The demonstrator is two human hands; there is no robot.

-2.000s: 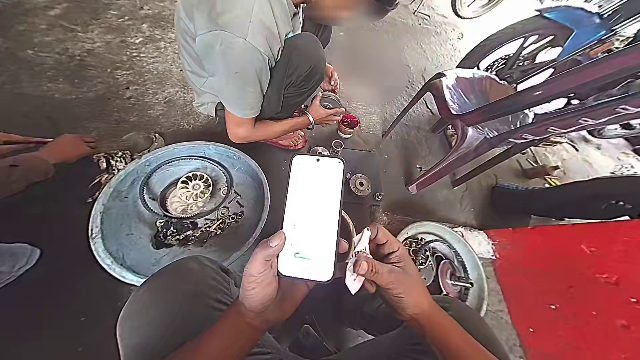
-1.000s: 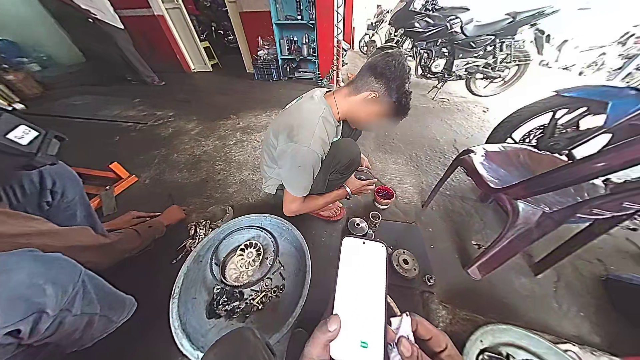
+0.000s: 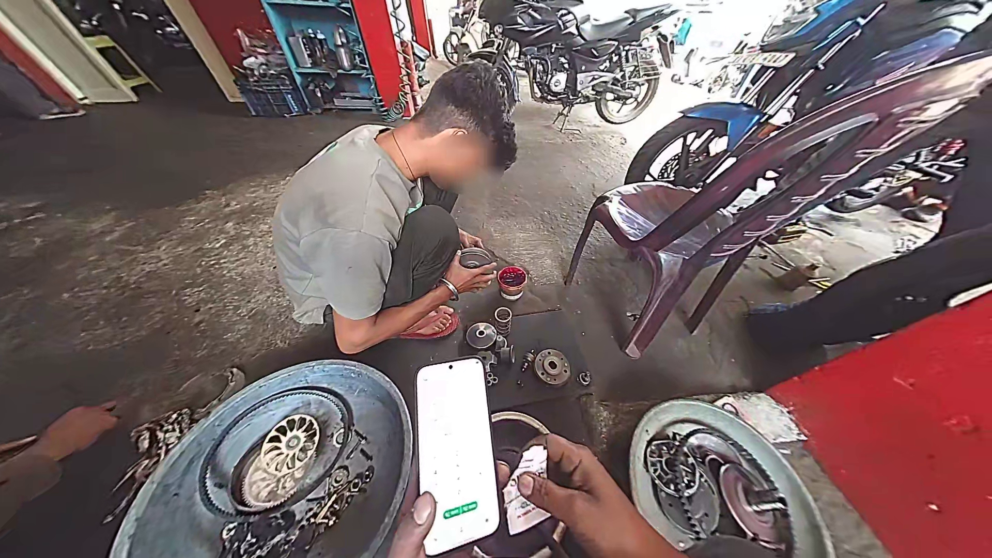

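Upright at the bottom middle, a smartphone (image 3: 456, 457) with a bright screen is in my left hand (image 3: 415, 527), whose thumb shows at its left edge. My right hand (image 3: 593, 496) pinches a small white packet or folded paper (image 3: 527, 490) bearing print, just right of the phone. Behind them a round metal rim (image 3: 521, 418) is partly covered. On the dark mat beyond lie a flanged metal disc (image 3: 552, 366), a coil spring (image 3: 503, 320) and a round metal part (image 3: 481, 335). A large metal basin (image 3: 387, 403) at left holds a drive belt (image 3: 225, 434), a fan wheel (image 3: 290, 443) and small parts.
A person (image 3: 349, 225) squats ahead, holding a round part (image 3: 474, 259) beside a red-filled cup (image 3: 511, 282). A second basin (image 3: 647, 457) with parts stands at lower right. A maroon plastic chair (image 3: 659, 271), a blue motorcycle (image 3: 717, 124) and a co-worker's hand (image 3: 77, 430) at left are also near.
The view has tilted upward since the first frame and then turned to the right. The phone and the white packet stay in my hands throughout.
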